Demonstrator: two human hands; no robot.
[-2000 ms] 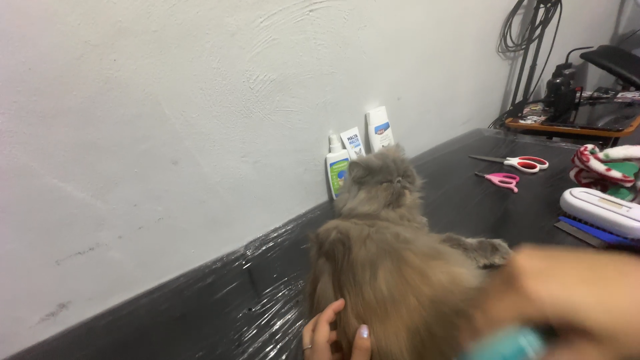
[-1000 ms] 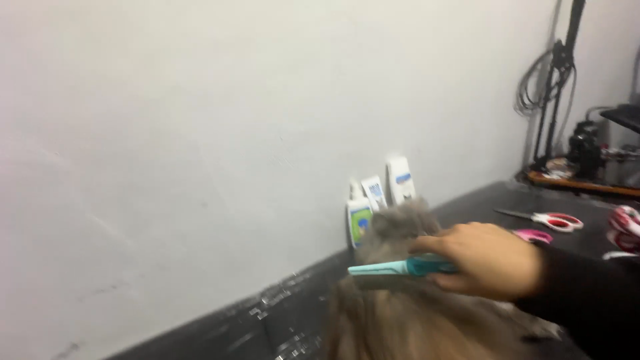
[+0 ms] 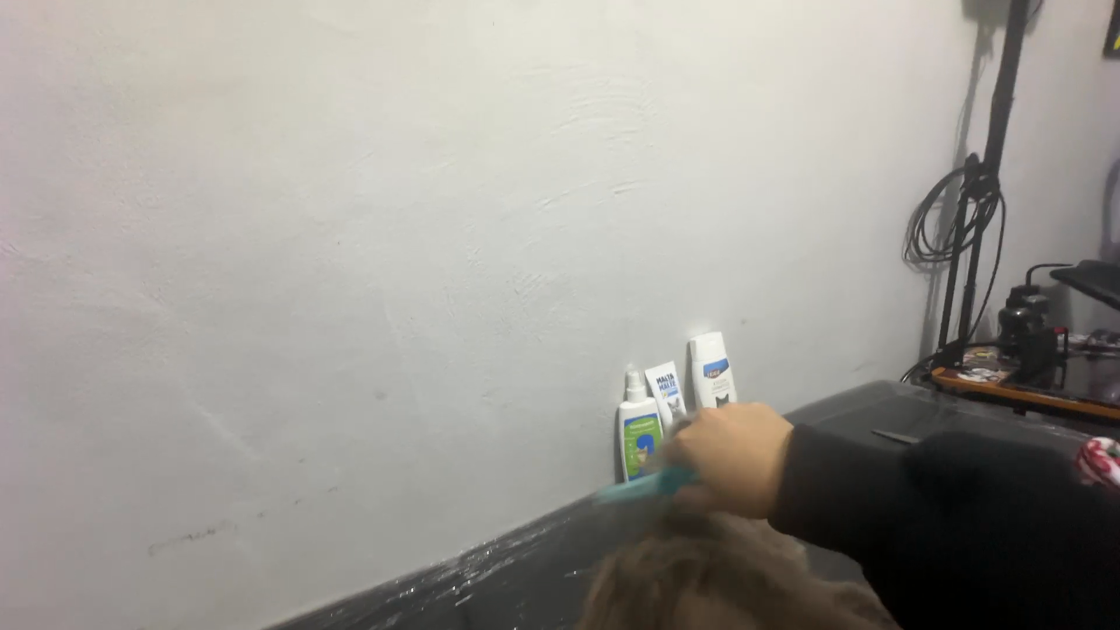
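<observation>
My right hand [image 3: 731, 455], in a black sleeve, is closed on the handle of a teal grooming comb [image 3: 643, 486]. It is over the front part of a long-haired grey-brown cat [image 3: 726, 577], whose head is mostly hidden behind the hand. Motion blurs both the comb and the fur. The cat's back shows at the bottom edge of the view. My left hand is out of view. Just behind my right hand, a spray bottle with a green label [image 3: 641, 437], a white tube [image 3: 667, 392] and a white bottle [image 3: 713, 372] lean against the wall.
The cat is on a table covered in black plastic film [image 3: 490, 573], along a white wall [image 3: 350, 306]. Scissors [image 3: 894, 436] show partly past my sleeve, and a red and white item [image 3: 1098, 461] lies at the right. Coiled cables [image 3: 949, 219] hang from a black stand behind.
My right hand with the comb has moved from the lower right to over the cat's front. My left hand, on the cat's back two seconds ago, has left the view. The view has tilted up.
</observation>
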